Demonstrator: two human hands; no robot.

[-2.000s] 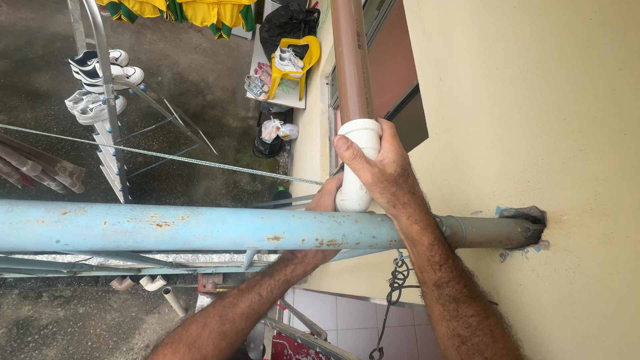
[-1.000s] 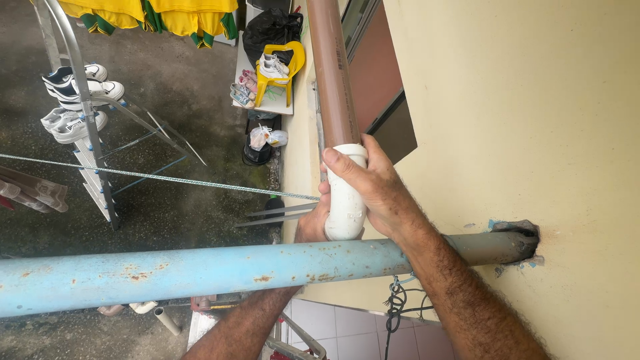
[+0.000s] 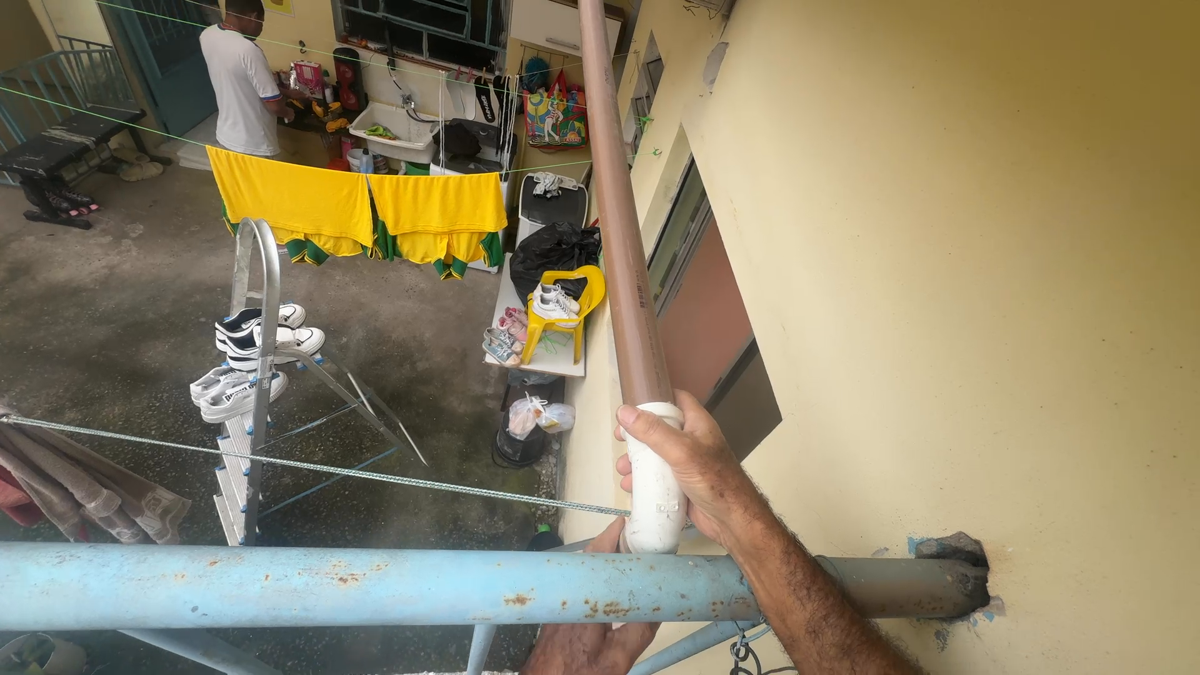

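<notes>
A long brown plastic pipe [image 3: 630, 234] runs up along the wall, its lower end in a white PVC elbow fitting [image 3: 656, 487]. My right hand [image 3: 698, 459] is wrapped around the top of the elbow, where the pipe enters it, thumb across the front. My left hand [image 3: 595, 642] is lower down, behind a blue rusty metal pipe [image 3: 375, 586]; its fingertips show above that pipe at the elbow's lower end. The bar covers the middle of the hand and the elbow's far end.
The blue pipe crosses in front and enters a broken hole [image 3: 966, 572] in the cream wall [image 3: 937, 281]. A rope [image 3: 375, 474] stretches to the elbow. Below stand an aluminium stepladder [image 3: 253, 422] with shoes, a yellow chair [image 3: 586, 291], hanging yellow cloths [image 3: 291, 197] and a person [image 3: 246, 89].
The view has tilted up, bringing the person and the sink area into sight. My right hand still grips the elbow; my left hand stays at its lower end.
</notes>
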